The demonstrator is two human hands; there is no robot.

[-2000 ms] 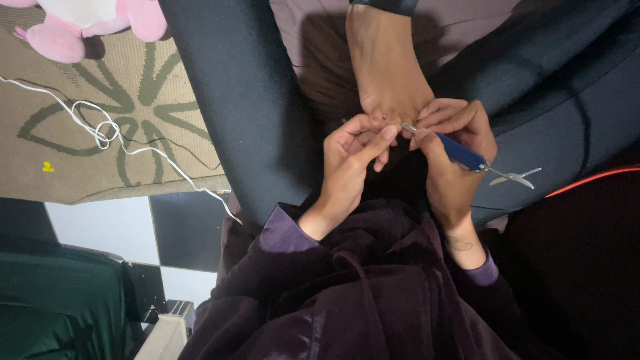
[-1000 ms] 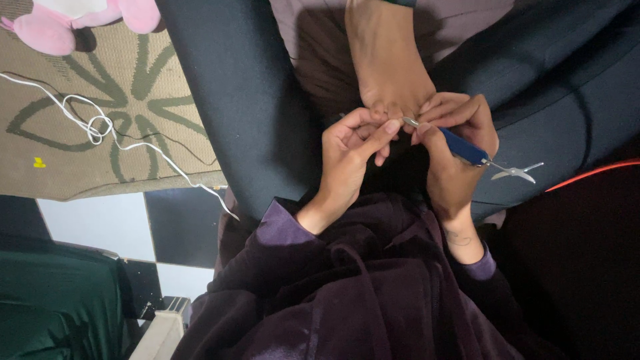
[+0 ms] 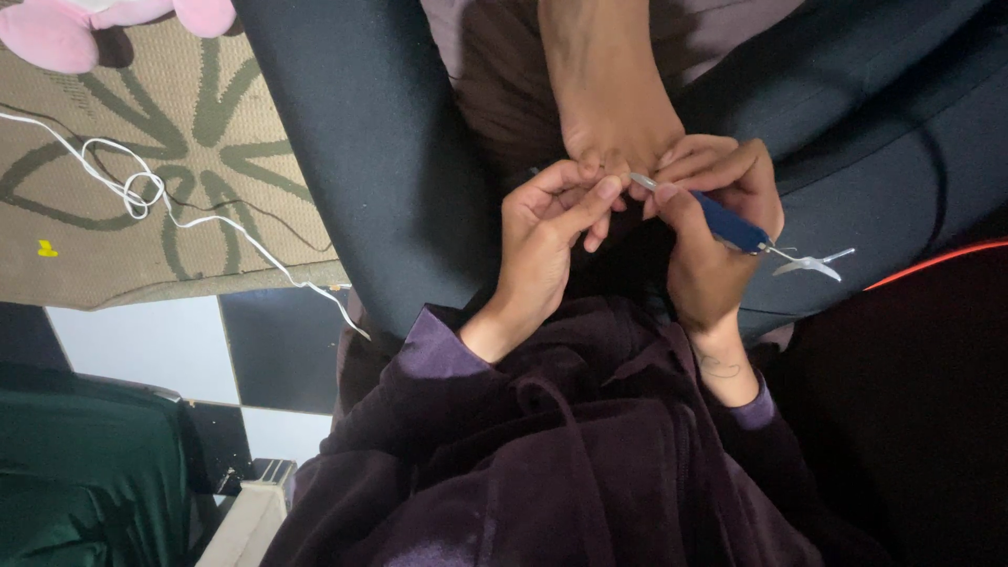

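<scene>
A bare foot (image 3: 618, 102) comes down from the top edge, its toes between my two hands. My right hand (image 3: 717, 213) holds a blue-handled multi-tool pocketknife (image 3: 731, 223). A short metal blade (image 3: 643, 181) extends from its near end to the toes, and small scissors (image 3: 811, 264) stick out splayed at the other end. My left hand (image 3: 551, 228) pinches a toe between thumb and fingertips, right beside the blade tip. The fingers partly hide the toes, so the exact contact of the blade cannot be told.
Dark trousered legs (image 3: 339, 142) flank the foot. At the left, a white cable (image 3: 236, 228) crosses a patterned rug (image 3: 260, 189), with a pink plush toy (image 3: 47, 35) above. Black and white floor tiles (image 3: 150, 346), green fabric (image 3: 87, 472) and an orange cord (image 3: 937, 264) are also visible.
</scene>
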